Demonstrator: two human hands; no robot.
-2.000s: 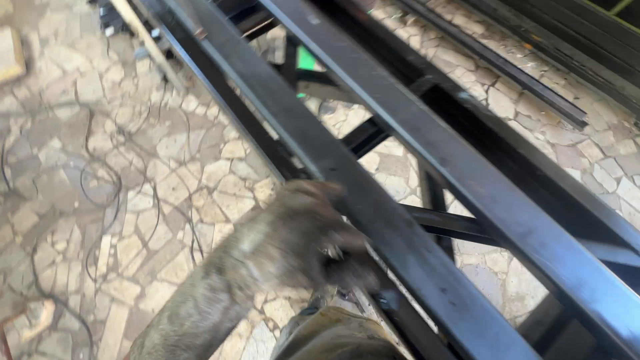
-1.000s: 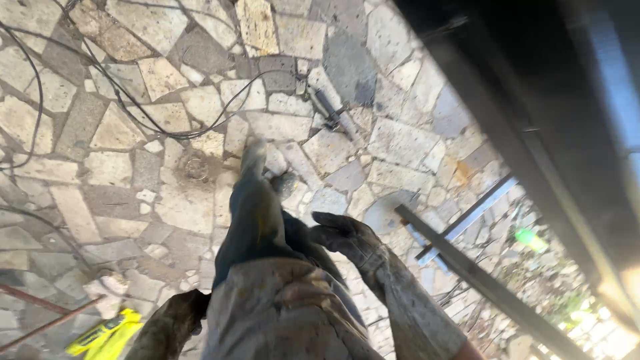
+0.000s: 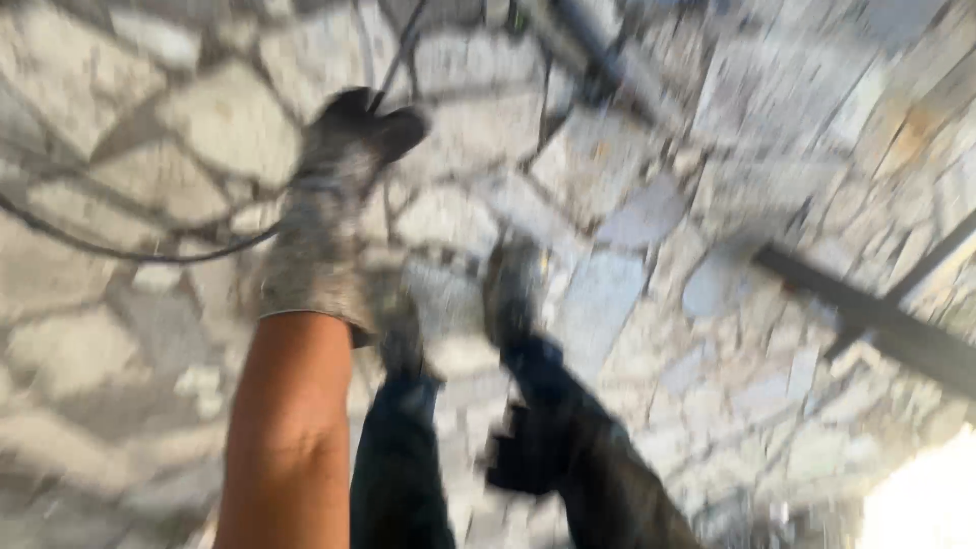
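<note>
My left hand [image 3: 347, 145], in a dirty work glove with a long cuff, reaches forward over the stone floor. Its fingers close around a thin black cable [image 3: 400, 57], which runs up from them out of the frame. My right hand [image 3: 526, 450], in a dark glove, hangs low beside my right trouser leg; blur and shade hide its fingers, and nothing can be made out in it. Up and to the right of my left hand, a long grey tool [image 3: 595, 61] lies on the floor, too blurred to name exactly.
Irregular flagstones [image 3: 473, 137] pave the floor. A black cable loop [image 3: 152, 258] curves at the left toward my left forearm. My shoes [image 3: 518, 282] stand mid-frame. At the right, a metal bar [image 3: 877, 316] crosses a thinner one.
My left hand has moved forward from beside my waist and has taken hold of the cable. My right hand has drawn back toward my leg. The view has swung down from the dark beams.
</note>
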